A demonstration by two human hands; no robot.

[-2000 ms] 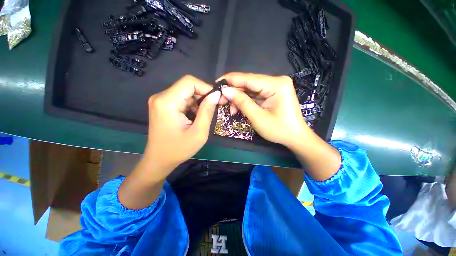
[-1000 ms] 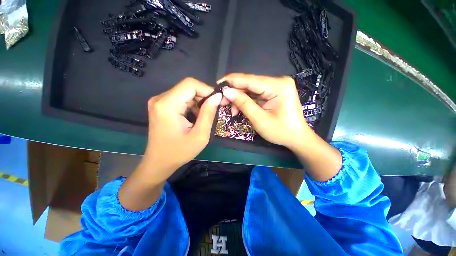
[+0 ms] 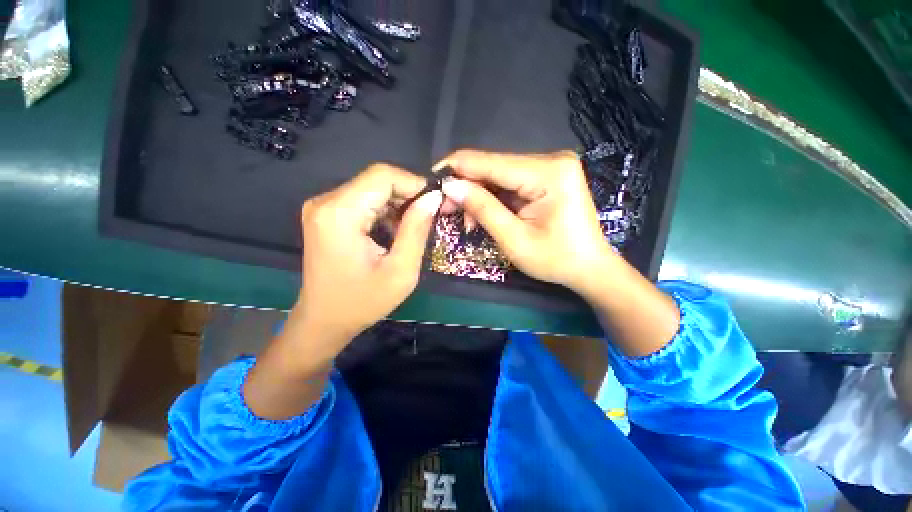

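Note:
A small black plastic housing (image 3: pixel 436 182) is pinched between the fingertips of my left hand (image 3: pixel 362 240) and my right hand (image 3: pixel 532 215). Fingers cover most of it, and I cannot tell whether a pin is held too. Both hands are bare, above the near edge of the divided black tray (image 3: pixel 290 190). Below the fingertips lies a patch of tiny shiny metal pins (image 3: pixel 470 255). A loose heap of black housings (image 3: pixel 290 80) lies in the left tray half and another heap (image 3: pixel 615 130) along the right side.
A single stray housing (image 3: pixel 178 90) lies at the tray's far left. A clear bag with pale contents (image 3: pixel 36 50) is on the green bench (image 3: pixel 780 240), left of the tray. A clear scrap (image 3: pixel 842 311) lies at the right. A cardboard box (image 3: pixel 130 370) stands below the bench edge.
The view has shifted slightly, so the tray's left side and the bag appear a little further right. Both hands keep hold of the housing, with only slight finger movement.

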